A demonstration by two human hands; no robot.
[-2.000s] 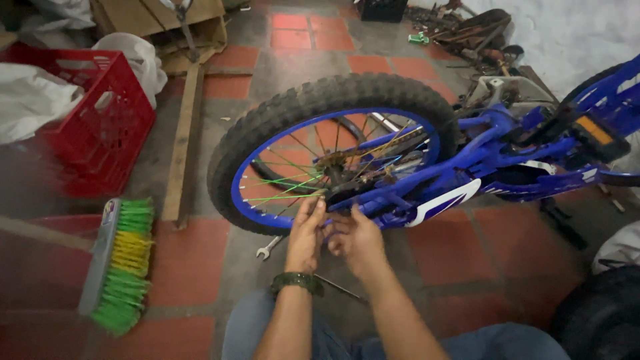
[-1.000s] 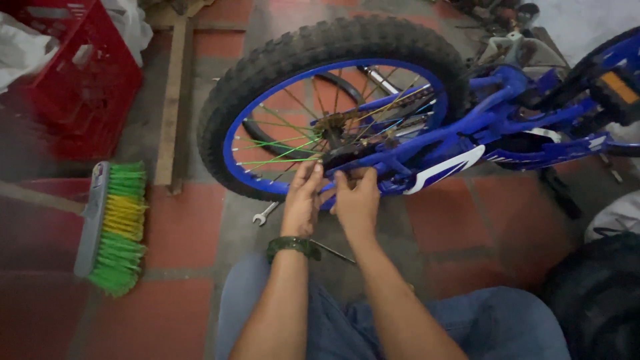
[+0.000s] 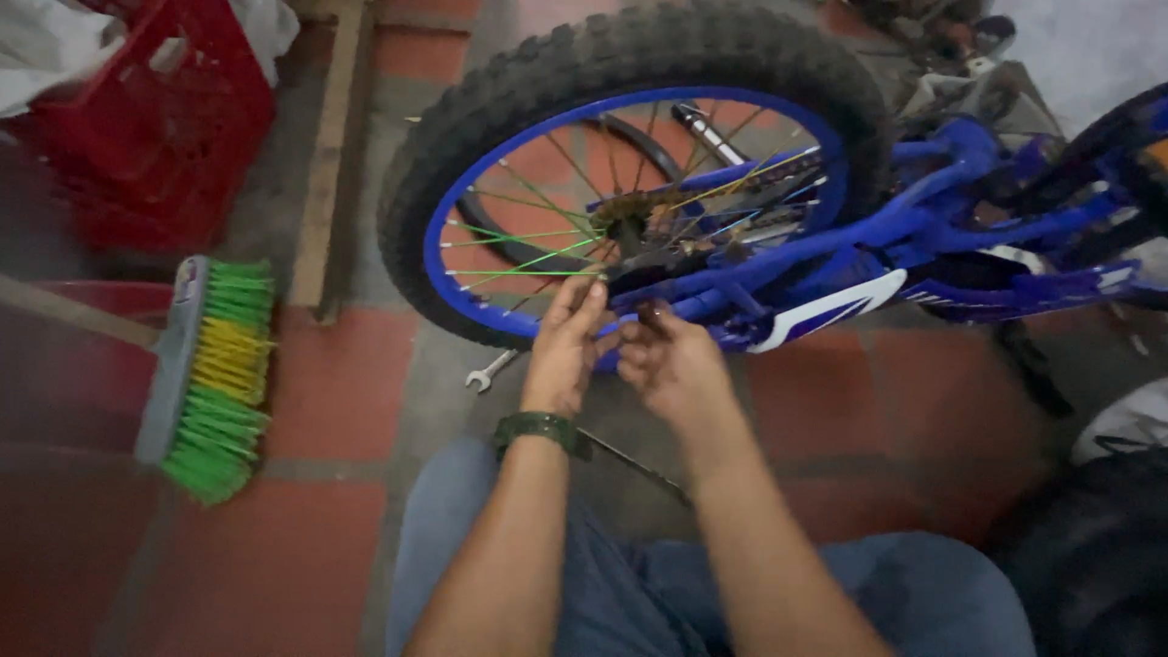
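Observation:
A blue bicycle frame (image 3: pixel 821 237) lies on its side, its knobby-tired wheel (image 3: pixel 438 137) with a blue rim and partly green spokes nearest to me. Just below the wheel hub (image 3: pixel 628 228), at the rear end of the frame, my left hand (image 3: pixel 570 342) has thumb and index finger brought together; whether something small is between them cannot be told. My right hand (image 3: pixel 671 356) is close beside it, fingers curled near the frame tube, its grip blurred. An open-end wrench (image 3: pixel 488 370) lies on the floor left of my hands. A thin metal rod (image 3: pixel 634 464) lies beneath my forearms.
At left are a push broom head (image 3: pixel 214 374) with green and yellow bristles, a red plastic crate (image 3: pixel 164 137) and a wooden beam (image 3: pixel 328 173). A chrome-and-black tool (image 3: pixel 707 132) shows through the spokes. A dark tire (image 3: pixel 1086 547) is at lower right, scrap parts at upper right.
Both hands stay by the hub end of the frame. My right hand's fingers have shifted slightly, while the bicycle holds about the same pose.

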